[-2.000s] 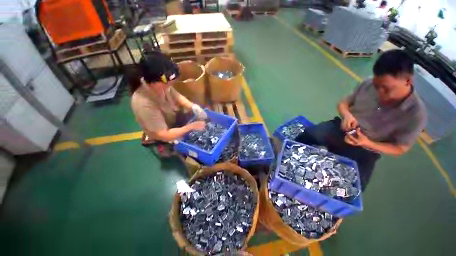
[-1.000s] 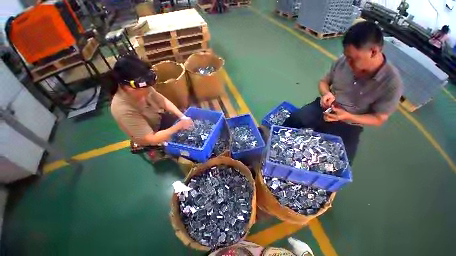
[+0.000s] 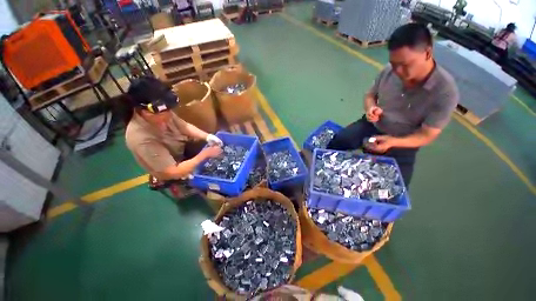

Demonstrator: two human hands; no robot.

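Observation:
A round cardboard drum (image 3: 204,264) full of small grey metal parts (image 3: 253,247) stands nearest in front of me. A crumpled white glove or rag (image 3: 211,228) lies on its left rim. A second full drum (image 3: 335,250) stands to its right, with a large blue crate of parts (image 3: 358,206) on top. A white gloved shape, likely my right hand (image 3: 350,294), shows at the bottom edge, mostly cut off; its fingers cannot be made out. My left hand is not in view.
A seated person in a dark cap (image 3: 156,138) has hands in a blue crate (image 3: 250,156). A person in a grey polo (image 3: 411,97) sits at right. Small blue bins (image 3: 285,164), farther drums (image 3: 235,100), stacked pallets (image 3: 194,50) and an orange machine (image 3: 44,50) stand around.
The view has shifted, so the scene sits further left. The polo person's hands have moved apart. The white gloved shape has appeared at the bottom edge since the oldest frame and now shows less.

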